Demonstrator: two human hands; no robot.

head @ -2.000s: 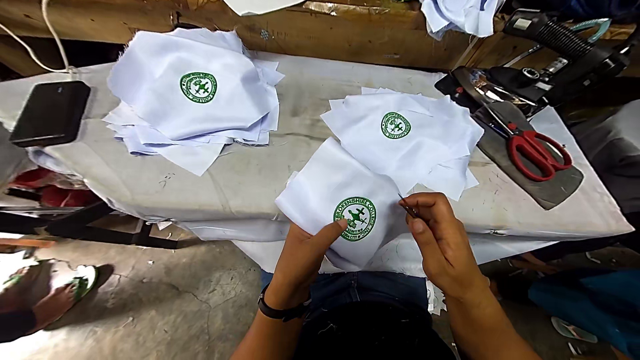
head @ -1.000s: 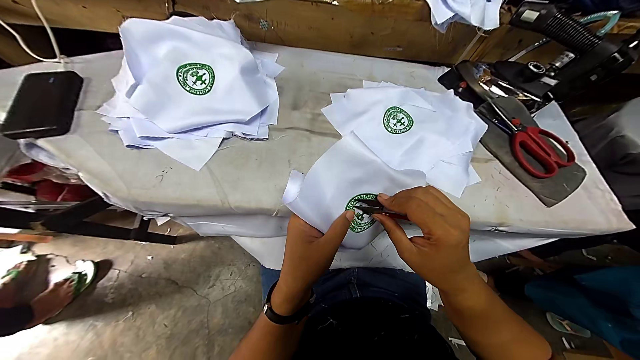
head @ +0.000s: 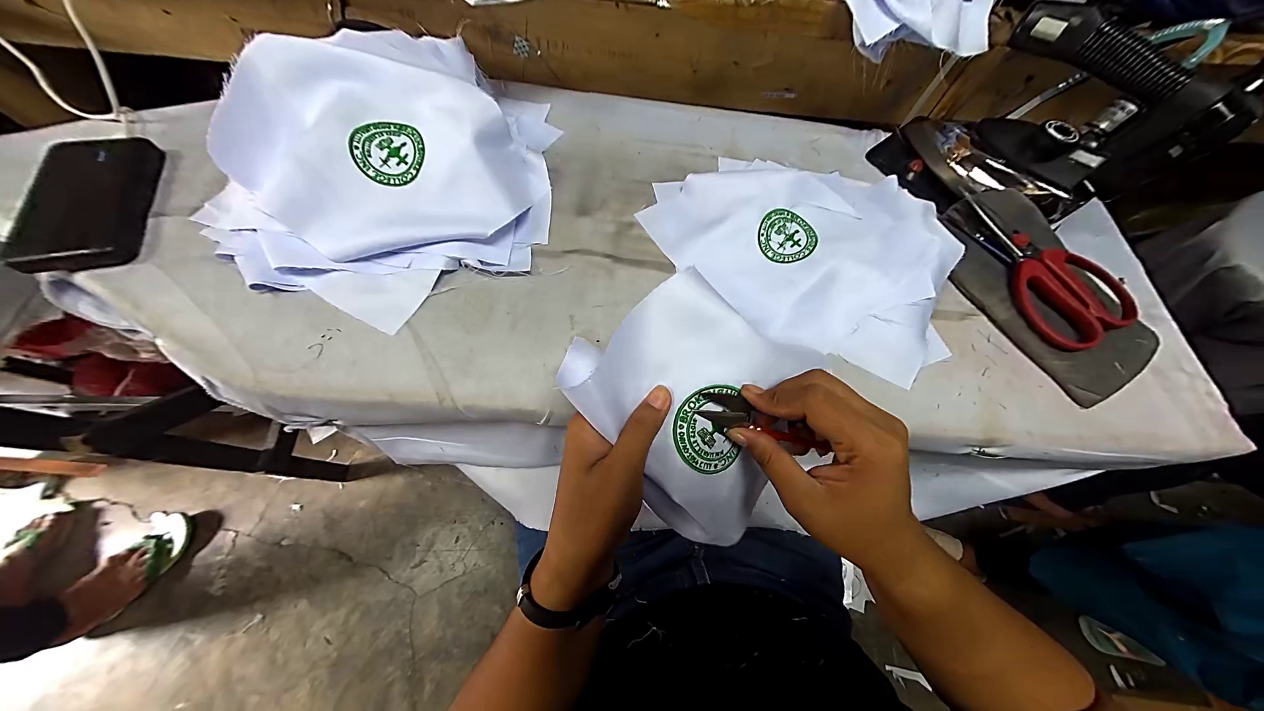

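My left hand (head: 617, 459) holds a white cloth piece (head: 681, 336) at its near left side, the thumb on top beside a round green embroidered emblem (head: 706, 430). In my right hand (head: 839, 444) are small thread snips (head: 736, 419) with dark blades and a bit of red at the handle. The blades lie over the emblem, their tips near its middle. Just beyond the held piece is a stack of white cloth pieces (head: 839, 267) with the same emblem on top. Another such stack (head: 375, 168) lies at the left of the table.
Red-handled scissors (head: 1071, 296) lie on a grey pad (head: 1096, 370) at the right, near a black machine part (head: 1116, 109). A black power bank (head: 84, 202) with a white cable sits at the far left. A person's foot in a sandal (head: 138, 563) is on the floor.
My right hand has moved left from the cloth's right edge to the emblem, bringing the snips over it. My left hand still holds the cloth.
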